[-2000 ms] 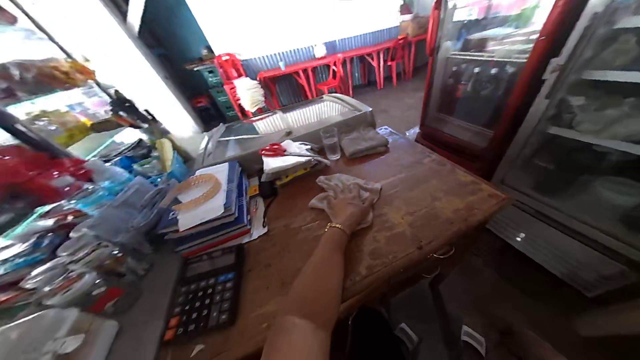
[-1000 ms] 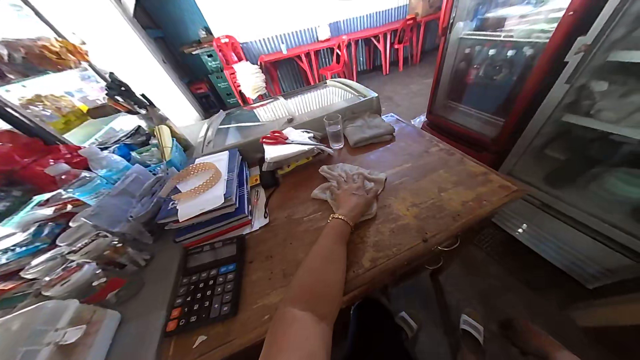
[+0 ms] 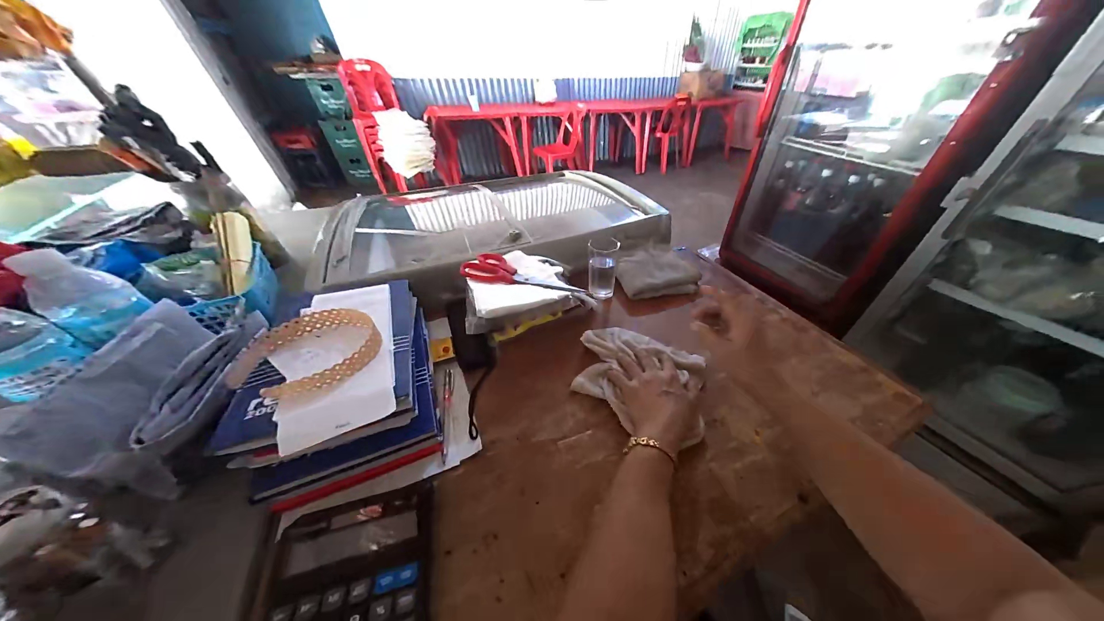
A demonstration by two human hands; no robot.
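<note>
My left hand [image 3: 657, 392], with a gold bracelet at the wrist, presses a crumpled light cloth [image 3: 604, 378] on the brown wooden desk [image 3: 535, 483]. My right hand [image 3: 724, 323] reaches over the desk to the right of it, blurred, near a folded grey cloth [image 3: 659, 274]; whether it holds anything is unclear. A drinking glass [image 3: 602, 269] stands left of the folded cloth. Red-handled scissors [image 3: 493, 269] lie on white packets beside the glass.
Blue books [image 3: 401, 345] with papers and a tan headband [image 3: 354, 371] lie at the left, behind a calculator [image 3: 349, 561]. A glass-topped chest freezer [image 3: 500, 216] stands beyond the desk. Glass-door refrigerators [image 3: 828, 172] stand at the right. Red plastic tables [image 3: 552, 110] line the far wall.
My right hand and forearm have come into view from the right. My left hand remains on the crumpled cloth. The view has shifted, with the far tables now showing more fully.
</note>
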